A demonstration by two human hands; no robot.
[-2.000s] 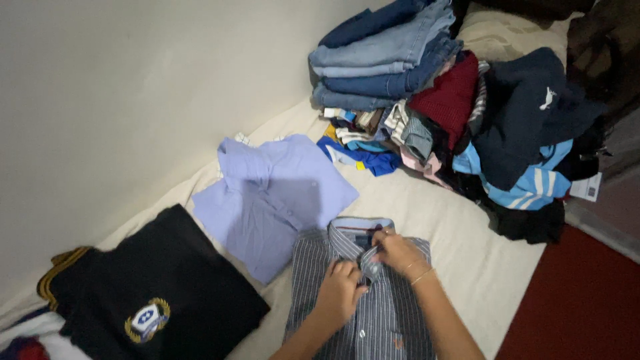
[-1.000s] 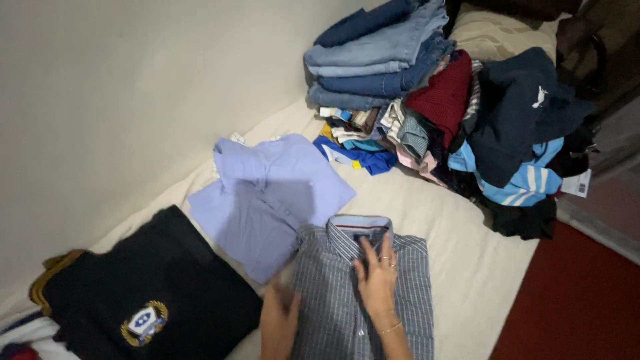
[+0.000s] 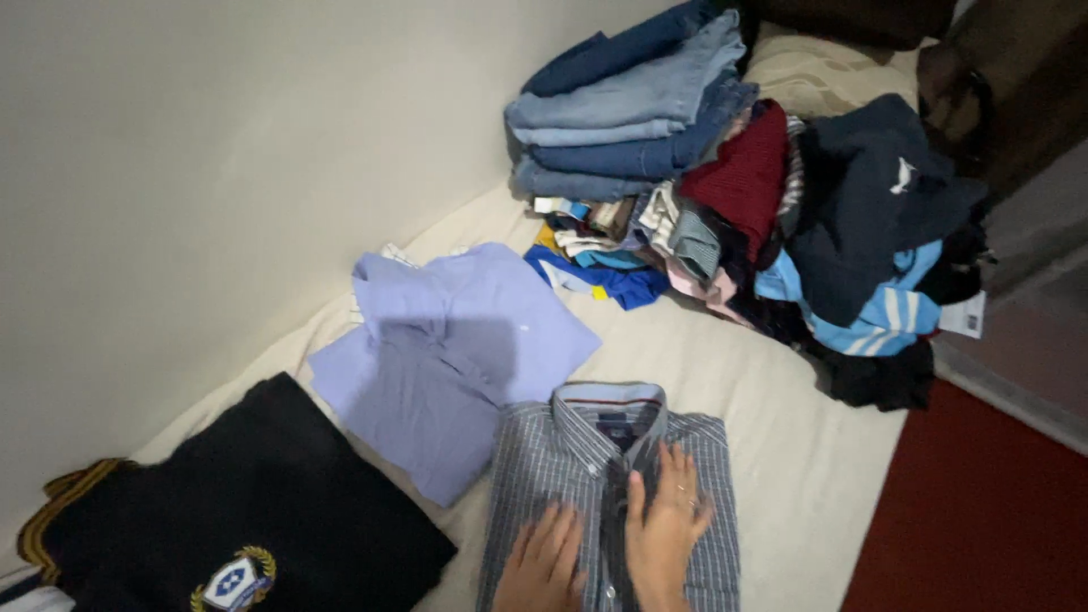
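Observation:
A grey striped button-down shirt [image 3: 714, 476], folded into a rectangle with its collar at the top, lies front side up on the bed. My left hand [image 3: 541, 561] rests with spread fingers on the lower left of its front, slightly blurred. On the right of the button placket lies my right hand [image 3: 667, 518], a ring on one finger, its fingertips just below the collar. Neither hand grips anything. Touching or close to the shirt's upper left edge is a lavender shirt [image 3: 544, 340], loosely folded. A black garment [image 3: 297, 484] with an embroidered crest lies at the lower left.
Folded jeans [image 3: 612, 110] are stacked at the back by the wall. Beside them are a dark red knit garment [image 3: 748, 187], a dark navy garment [image 3: 858, 204], a light blue striped one [image 3: 884, 319] and a patterned pillow [image 3: 833, 68]. The cream bedsheet [image 3: 799, 442] ends at a red floor [image 3: 977, 510].
Both hands were at the collar and upper placket; the right hand has let go there and now lies flat. The left hand went to the shirt's left side, then onto its front.

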